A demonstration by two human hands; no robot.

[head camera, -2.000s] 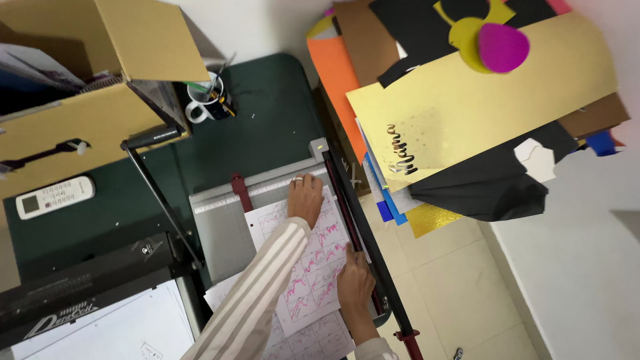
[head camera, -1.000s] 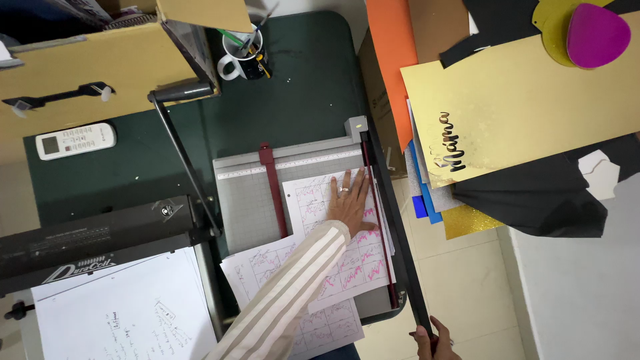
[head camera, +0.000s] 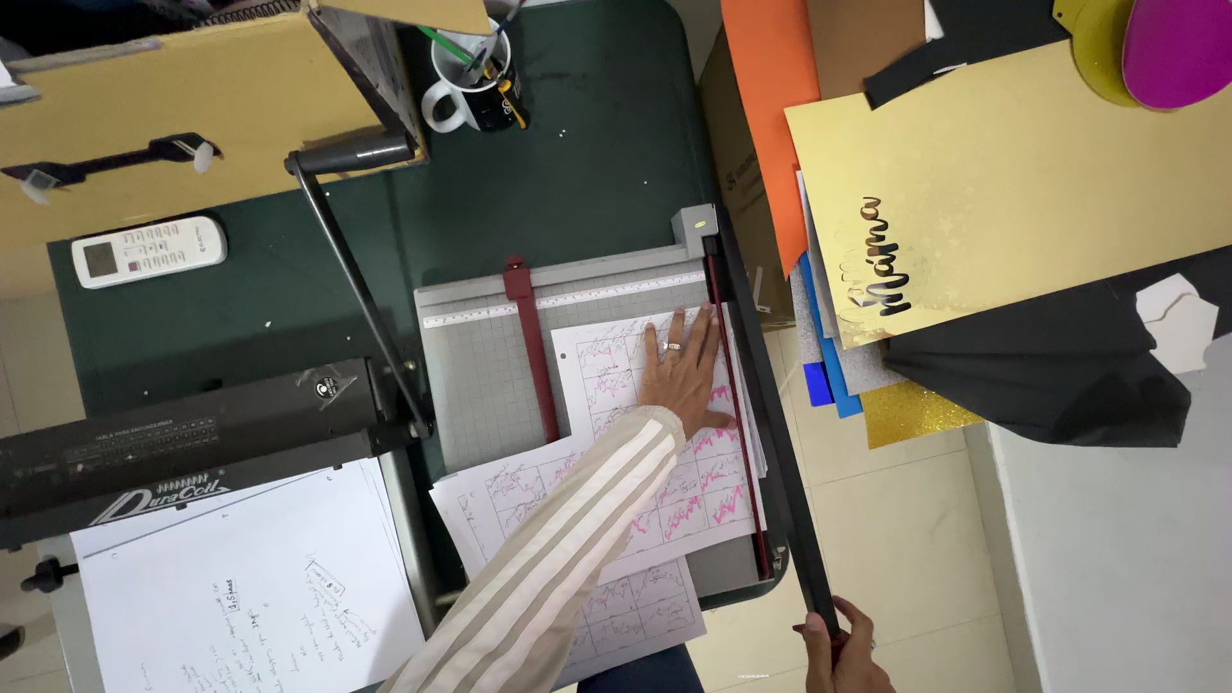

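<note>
My left hand point(head camera: 681, 375), with a ring on one finger, lies flat with spread fingers on a printed sheet point(head camera: 616, 366) with pink marks. That sheet rests on the grey bed of a guillotine paper cutter point(head camera: 476, 371), its right edge beneath the dark red guard strip point(head camera: 736, 414). My right hand point(head camera: 839, 645) grips the end of the cutter's black blade arm point(head camera: 780, 423), at the lower right beyond the table corner. A dark red paper stop point(head camera: 532, 351) crosses the bed left of the sheet. More printed sheets point(head camera: 645, 611) overlap below, partly hidden by my left sleeve.
Left stand a black coil binding machine point(head camera: 192, 443) with a crank handle point(head camera: 351, 289) and papers point(head camera: 260, 587). A white remote control point(head camera: 149, 252), a mug with pens point(head camera: 476, 82) and a cardboard box point(head camera: 192, 106) are on the green table. Gold card point(head camera: 1011, 192) and coloured sheets lie right.
My right hand has moved from the sheets to the blade arm's end. My left hand has gone from the sheet's top edge to flat beside the guard strip. The view has shifted.
</note>
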